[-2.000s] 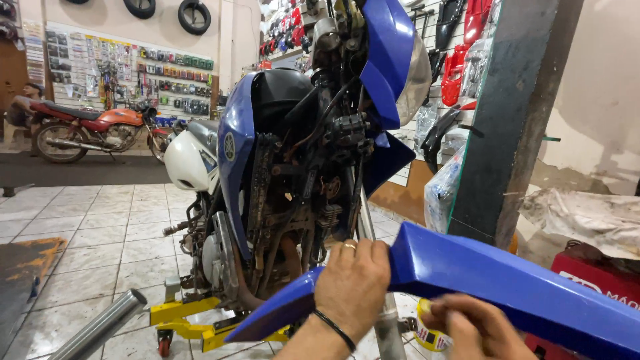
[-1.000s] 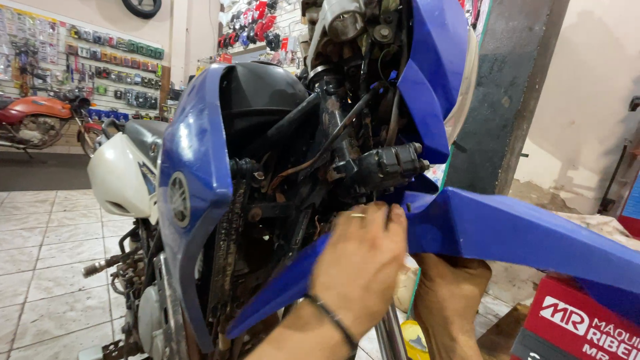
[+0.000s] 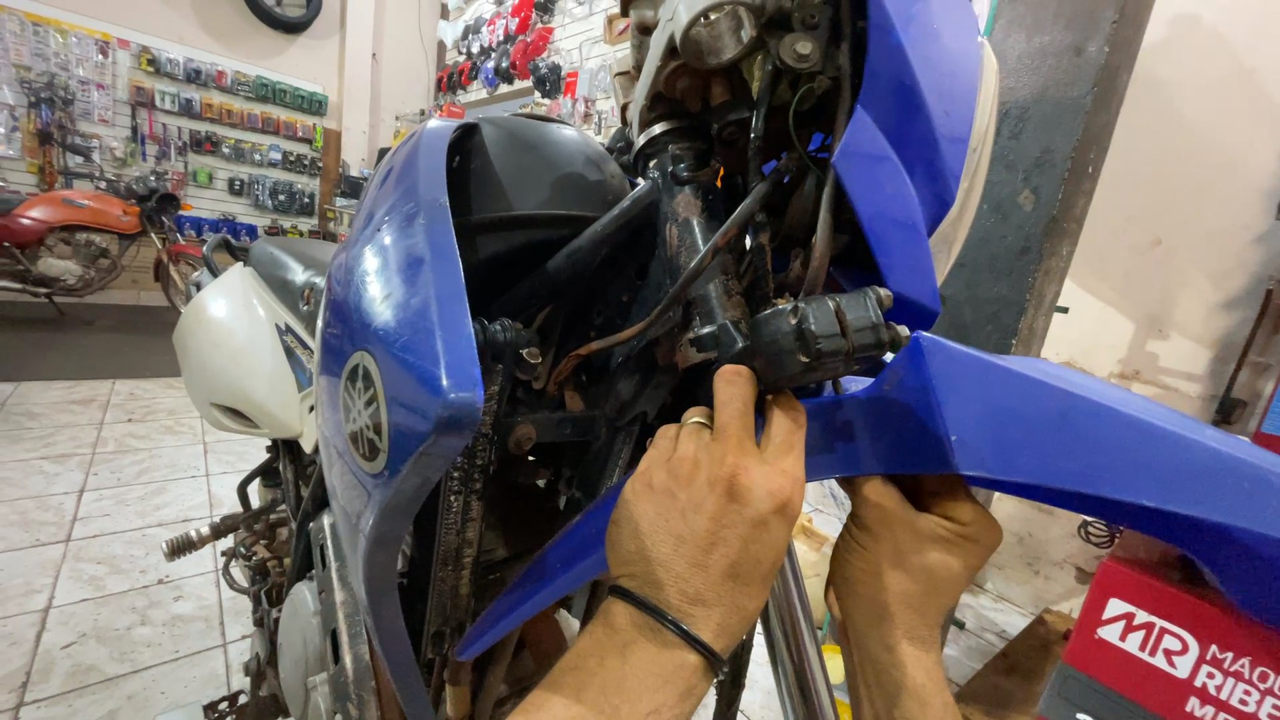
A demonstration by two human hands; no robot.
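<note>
A blue plastic motorcycle front fender (image 3: 1040, 420) lies across the view, its middle just under the lower fork clamp (image 3: 820, 335) of a motorcycle. My left hand (image 3: 710, 490), with a ring and a black wristband, grips the fender from above, its fingertips close below the clamp. From beneath, my right hand (image 3: 905, 560) reaches to the fender's underside; its fingertips are hidden. Left of the hands is the blue tank shroud (image 3: 390, 280) with a round emblem. The steering stem (image 3: 700, 250) and loose cables are above. A chrome fork tube (image 3: 797, 640) slants down between my wrists.
A red box (image 3: 1160, 640) bearing writing stands at the lower right. A dark pillar (image 3: 1040, 150) rises behind the motorcycle. Another orange motorcycle (image 3: 80, 235) and wall shelves of packaged parts (image 3: 230, 110) are at the back left. The floor (image 3: 110, 500) is tiled.
The view has moved closer to the motorcycle. The fender and both hands have come up to the lower fork clamp. My right hand has moved under the fender.
</note>
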